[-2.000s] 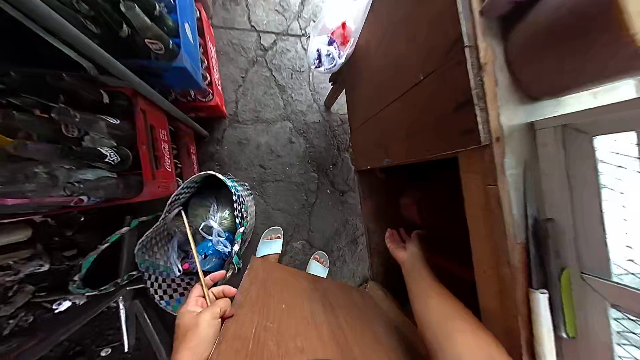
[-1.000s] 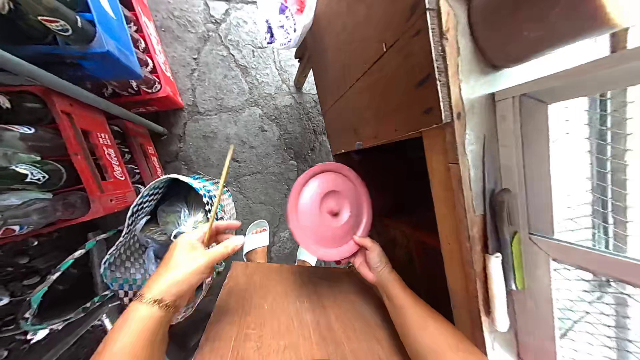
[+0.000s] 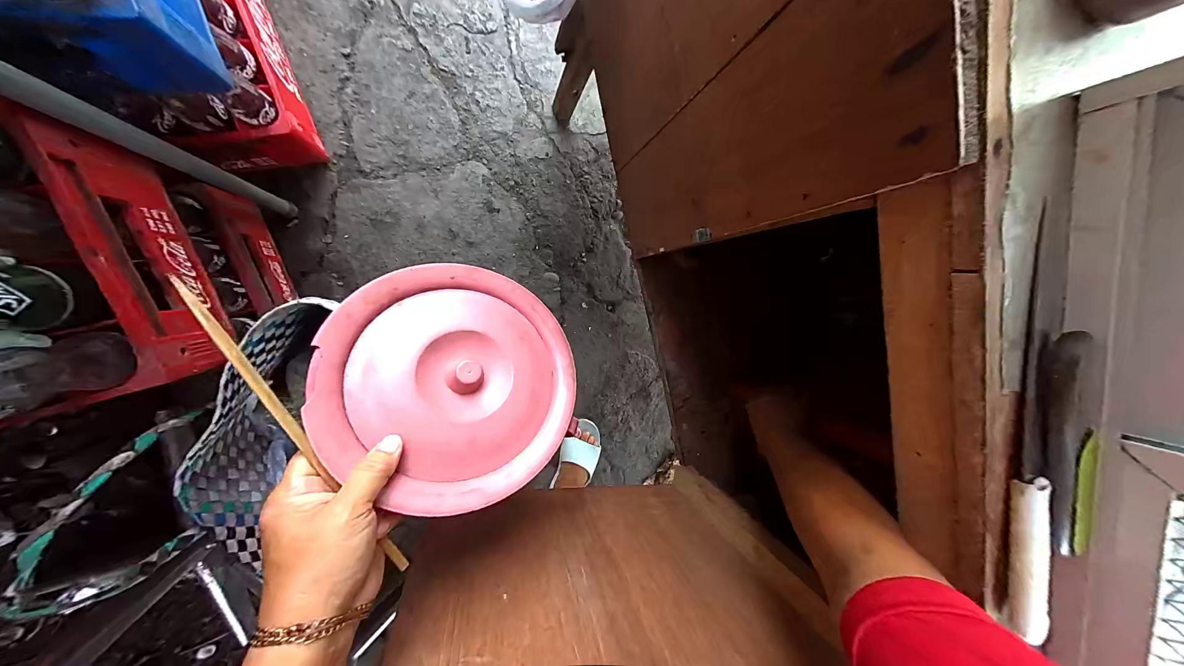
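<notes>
My left hand (image 3: 328, 518) grips a round pink plastic lid (image 3: 439, 388) by its lower left rim, the thumb lying on top. The same hand also holds a thin wooden stick (image 3: 250, 375) that slants up to the left beside the lid. The lid has a small central knob and a notch in its left edge. My right forearm (image 3: 823, 499) reaches into the dark opening of a wooden cabinet (image 3: 777, 120); the hand itself is lost in shadow, so its fingers and anything in them are hidden.
A wooden board surface (image 3: 592, 573) lies close below. Left stand red bottle crates (image 3: 166, 277), a metal pipe (image 3: 139, 134) and a checkered woven bag (image 3: 222, 472). Knives (image 3: 1064, 444) hang at the right by the window frame. A slippered foot (image 3: 578, 453) rests on the cracked concrete floor (image 3: 444, 185).
The pink lid, held in my right hand one second ago, is now in my left hand together with the stick. My right hand has gone into the cabinet opening.
</notes>
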